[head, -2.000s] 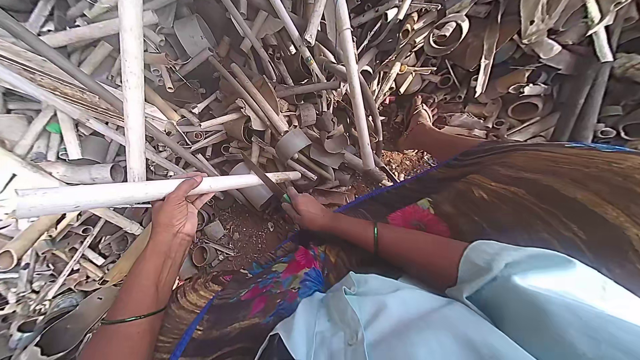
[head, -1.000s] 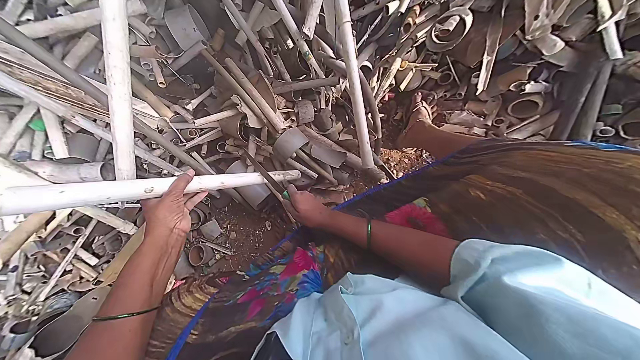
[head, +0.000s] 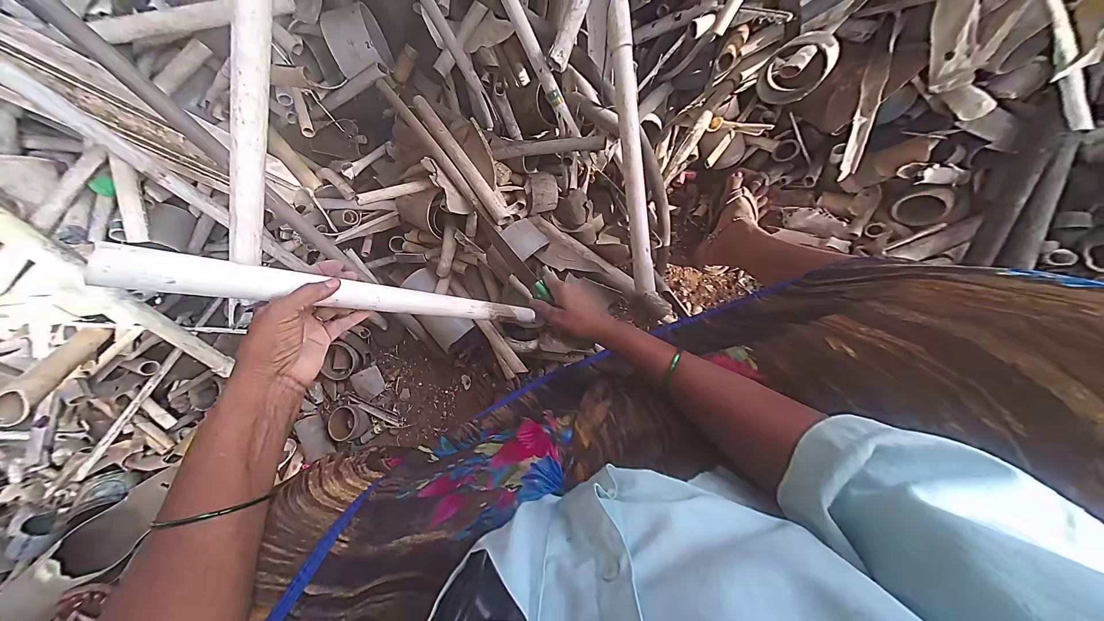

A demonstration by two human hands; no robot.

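Note:
My left hand [head: 297, 323] grips a long white plastic pipe [head: 216, 283] near its middle, thumb on top and fingers beneath. The pipe lies nearly level, its far left end brightly lit and its right end soiled. My right hand [head: 573, 308] is closed on the green handle [head: 542, 291] of a dark-bladed tool [head: 509, 259], which looks like a long knife or saw blade and points up and left. The pipe's right end is close to my right hand; whether they touch cannot be told.
Scrap pipe pieces lie heaped all around. A pale pipe [head: 250, 129] stands up at the left, and another long pipe [head: 634, 147] slants down to the ground right of centre. A bare foot [head: 740, 211] rests among the scrap. Patterned cloth [head: 862, 345] covers the lap.
The white pipe has shifted; its right end now tilts lower and lies by my right hand. The blade no longer crosses the pipe as it did a second ago.

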